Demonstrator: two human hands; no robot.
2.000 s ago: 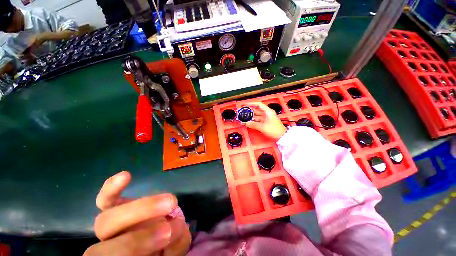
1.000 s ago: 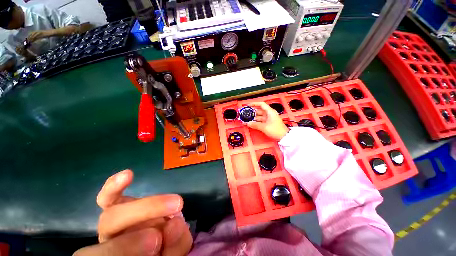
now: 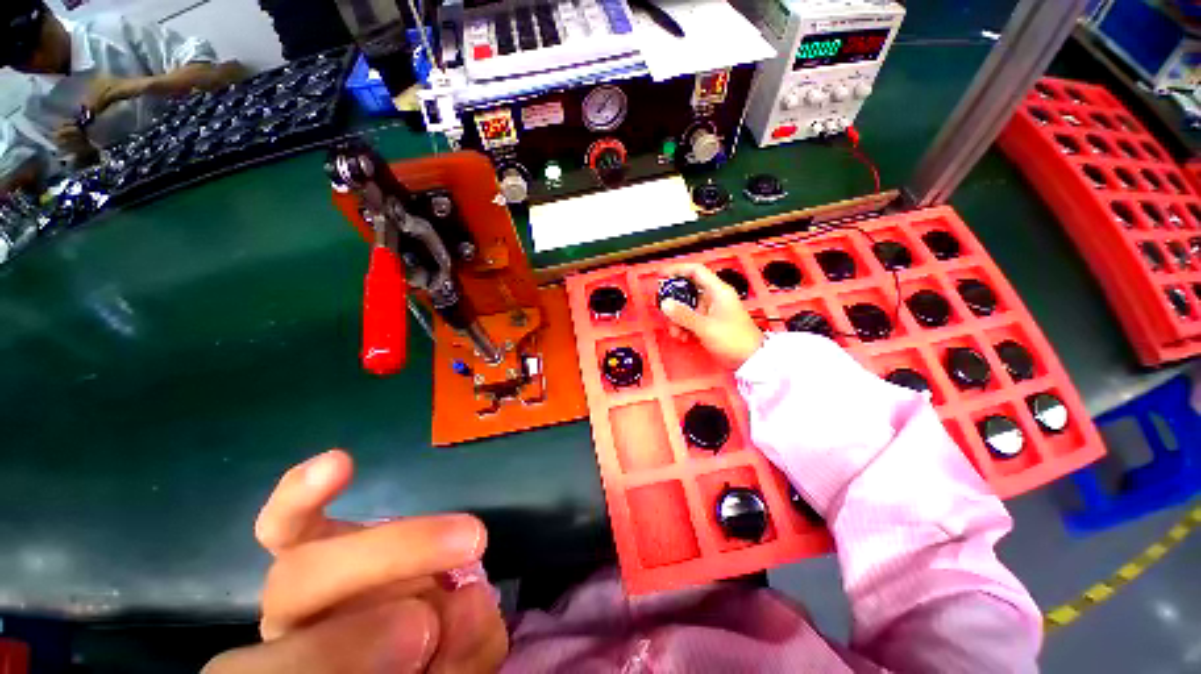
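Note:
My right hand [image 3: 715, 320], in a pink sleeve, pinches a round black unit [image 3: 677, 292] over the back row of the red tray [image 3: 645, 435]. The tray's square pockets hold several black discs; one in the left column [image 3: 622, 366] shows coloured dots. My left hand [image 3: 375, 566] is in the near left foreground, fingers curled apart, with no thing seen in it; its lower part is cut off by the frame edge. The toggle clamp [image 3: 419, 250] with its red handle [image 3: 383, 311] stands on the orange-brown fixture plate [image 3: 507, 419] left of the tray.
Behind are a control box [image 3: 566, 138], a power supply [image 3: 823, 79], a paper slip [image 3: 613, 215] and two loose round units [image 3: 764, 188]. A metal post [image 3: 988, 112] and stacked red trays [image 3: 1106, 198] stand right. A person sits far left beside a black tray [image 3: 237, 138].
My right hand has moved the round unit slightly right, from near the back-left pocket to the pocket beside it, and tilted it. My left hand has barely moved.

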